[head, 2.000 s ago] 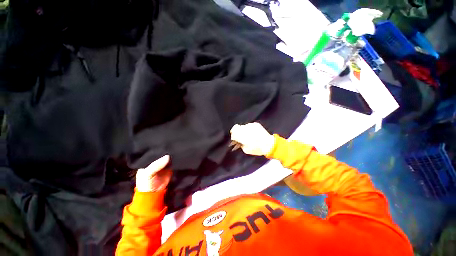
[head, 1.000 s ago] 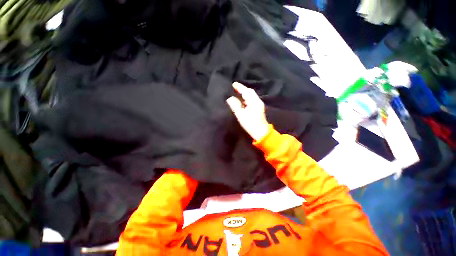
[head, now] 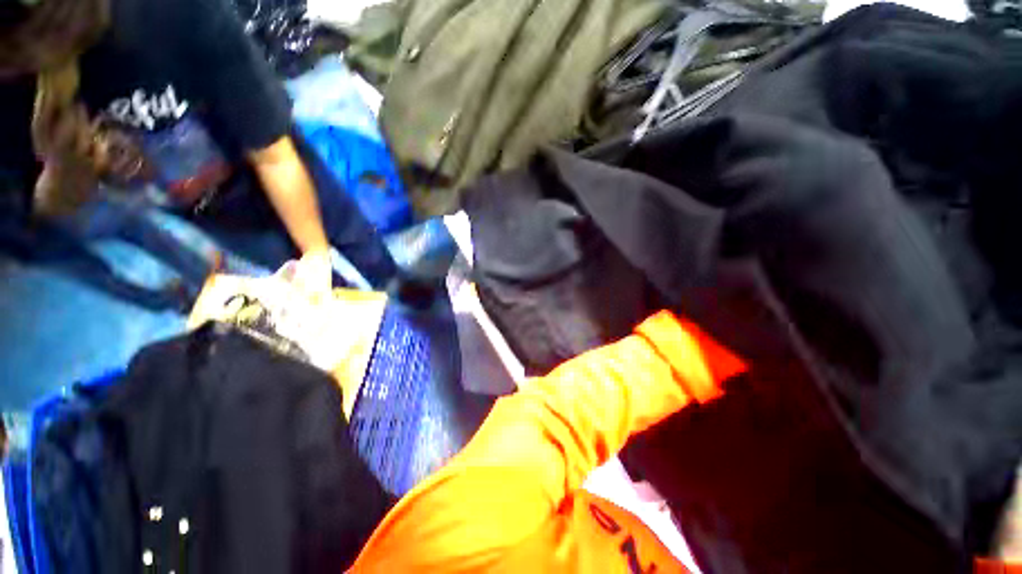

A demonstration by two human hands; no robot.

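Note:
A large black blazer (head: 829,224) lies heaped over the table (head: 488,325), with one folded edge raised. My left arm in its orange sleeve reaches under the cloth from below; my left hand is hidden by the blazer. At the lower right edge, only a sliver of my right hand (head: 1013,538) shows above a bit of orange sleeve, cut off by the frame. Whether it holds cloth cannot be seen. No tool is visible.
Olive-brown jackets (head: 504,90) and grey hangers (head: 678,95) are piled behind the blazer. At left, a person in a dark top reaches to an open carton (head: 364,308). A blue crate (head: 392,392) and another black garment with shiny buttons (head: 235,448) are at lower left.
The view has swung left, bringing the person, carton and crates in. The blazer's cloth is now raised and folded over my left arm. My right hand has gone to the picture's edge.

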